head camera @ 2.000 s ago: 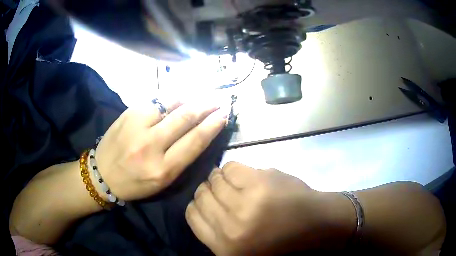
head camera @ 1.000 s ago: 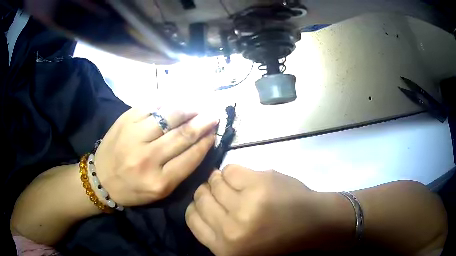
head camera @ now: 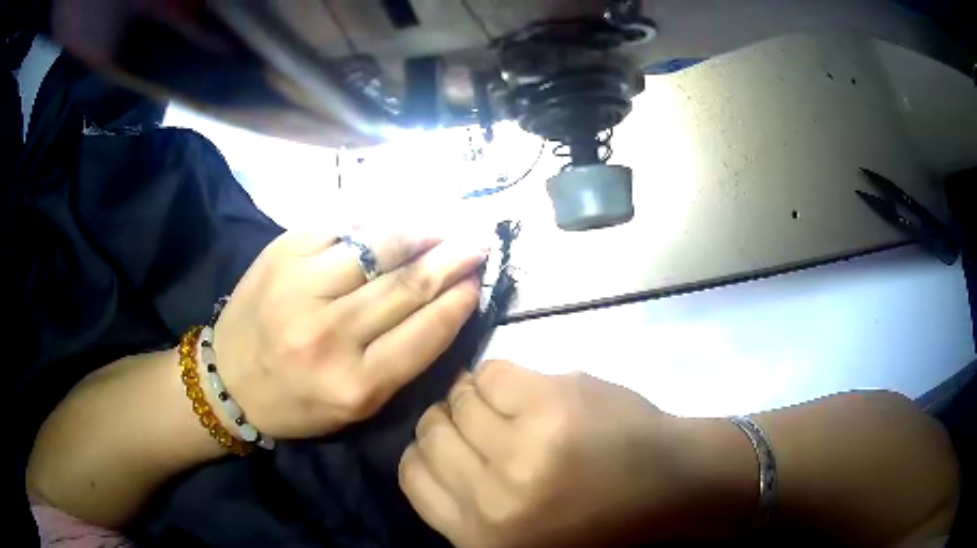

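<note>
Black cloth (head camera: 139,225) lies over the left of the table and runs under both hands to the front. Its narrow dark seam edge (head camera: 497,294) shows between the hands, with a frayed tip near the needle area. My left hand (head camera: 343,326) lies palm down on the cloth, fingertips beside this edge. It wears a ring and two beaded bracelets. My right hand (head camera: 525,450) is curled in a fist with the cloth edge pinched at thumb and forefinger. The needle area is washed out by glare.
The dark sewing machine head (head camera: 268,64) spans the top. A grey knob (head camera: 590,197) hangs under a coiled spring. Open black thread snips (head camera: 905,214) lie at the right on the beige machine bed (head camera: 739,182). The white tabletop (head camera: 696,348) lies in front of the bed's edge.
Since one second ago, my left hand and the seam edge have shifted slightly right. Compared with two seconds ago, more of the seam edge shows between my hands. My right hand has hardly moved.
</note>
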